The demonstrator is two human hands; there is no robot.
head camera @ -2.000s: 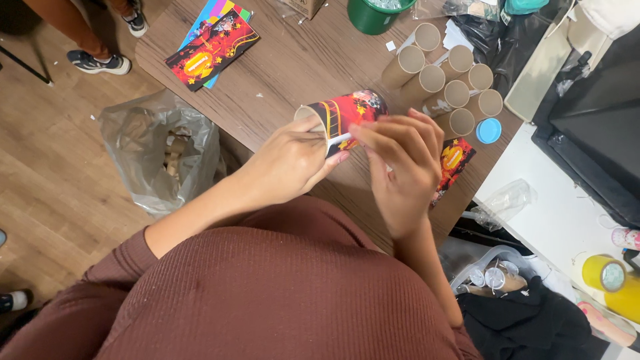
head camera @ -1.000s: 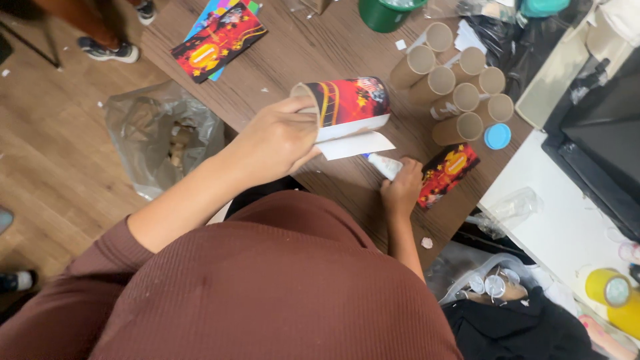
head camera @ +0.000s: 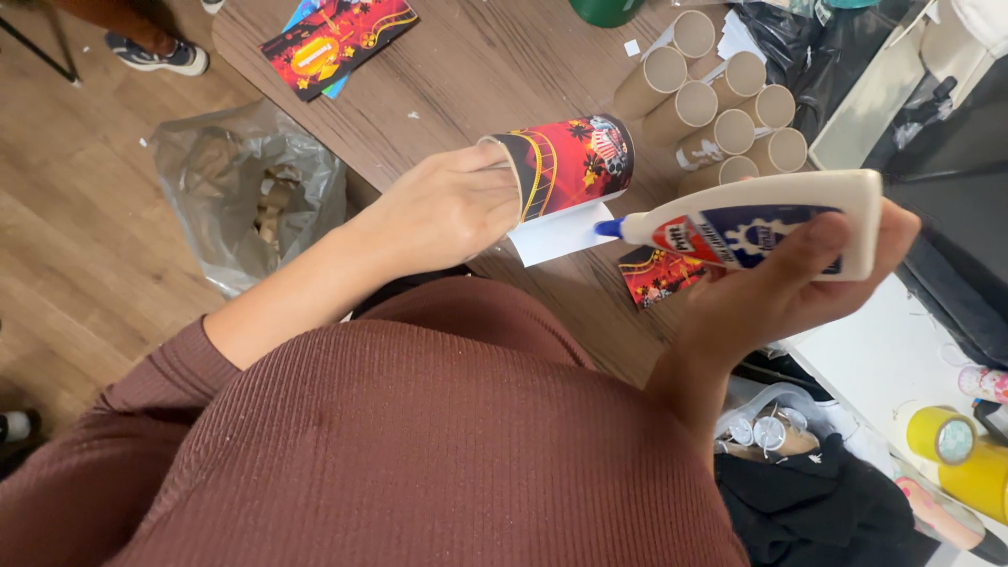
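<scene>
My left hand (head camera: 449,209) has its fingers inside the end of a cardboard tube wrapped in a red and black printed paper sleeve (head camera: 579,157). A loose flap of that paper (head camera: 559,232) hangs off the tube, white side showing. My right hand (head camera: 787,276) grips a white Pritt glue bottle (head camera: 803,193) with a blue nozzle, whose tip is at the flap's edge; contact cannot be told. Below the bottle lies another red printed paper (head camera: 657,276), partly hidden. Several bare cardboard tubes (head camera: 695,105) stand beyond the bottle.
Printed and coloured papers (head camera: 339,43) lie at the wooden table's (head camera: 472,71) far left. A grey plastic bag (head camera: 236,205) with cardboard scraps is beside the table. A green container (head camera: 606,9) is at the top. Yellow tape rolls (head camera: 941,435) sit on a white surface at right.
My right hand was down at the glue bottle on the table and now holds it raised, nozzle at the flap. Two seconds ago the flap lay closer to the tube; it now hangs loose.
</scene>
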